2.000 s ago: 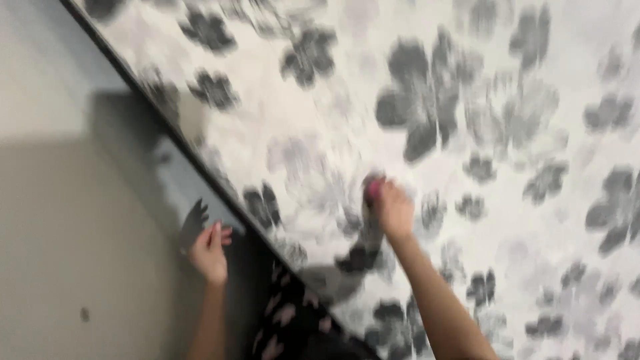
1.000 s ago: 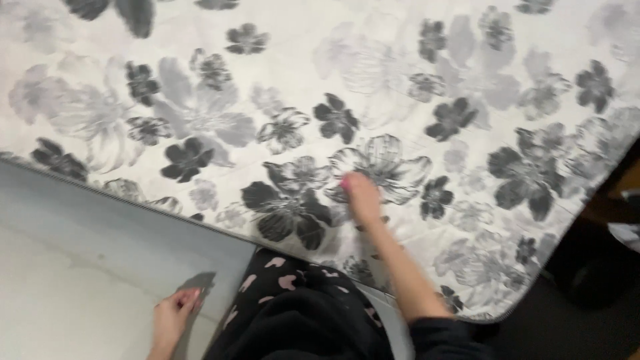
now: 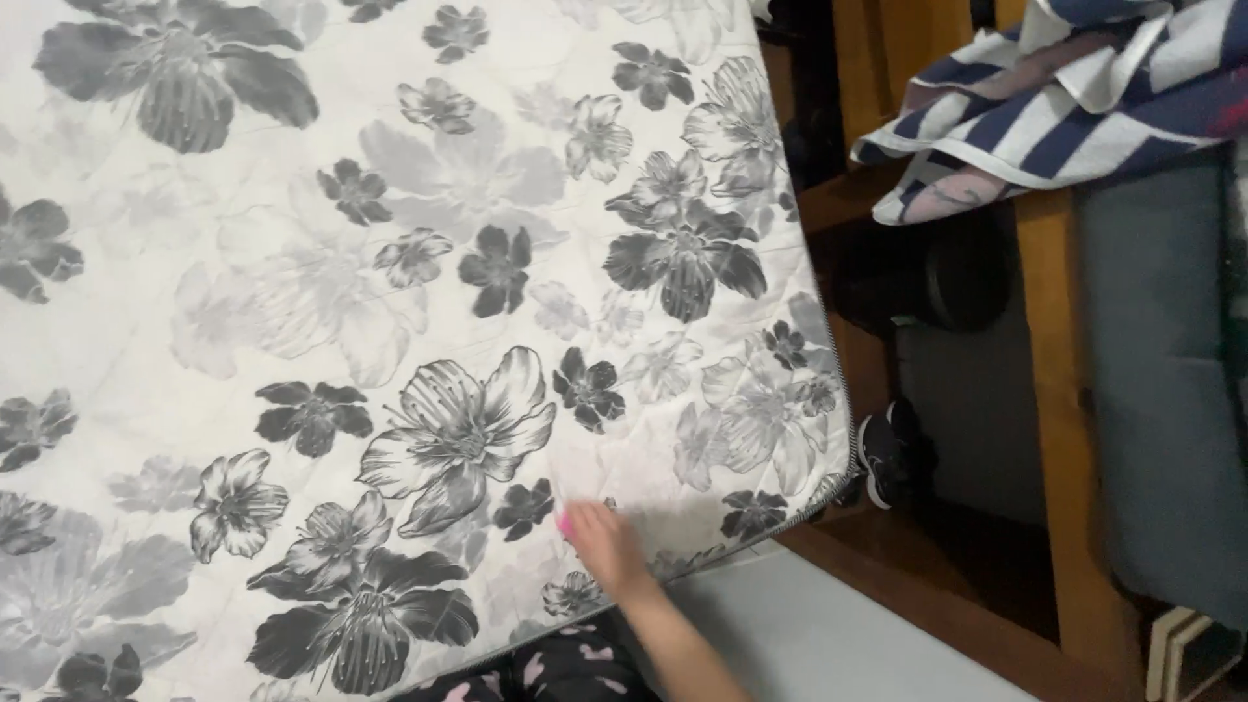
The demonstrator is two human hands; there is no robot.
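Note:
A mattress with a grey flower print on white fabric (image 3: pixel 624 448) fills most of the head view, its dark piped edge running down the right side and along the bottom. My right hand (image 3: pixel 604 551) is low on it, near the bottom edge, fingers closed around a small pink object (image 3: pixel 565 524) that is mostly hidden and too small to name. The hand rests on or just over the fabric. My left hand is out of the picture. Below the edge, my dark trousers with pink patches (image 3: pixel 556 668) show.
Wooden furniture (image 3: pixel 1058 419) stands right of the mattress, with a blue and white striped cloth (image 3: pixel 1033 117) over it and a dark grey panel or cushion (image 3: pixel 1155 390) beside it. A black shoe with a white sole (image 3: pixel 882 456) lies low near the mattress corner. Pale floor (image 3: pixel 809 634) shows below.
The view has swung toward the mattress's right-hand corner and the furniture. My left hand, seen over the pale surface earlier, has left the picture. My right hand still holds the pink object.

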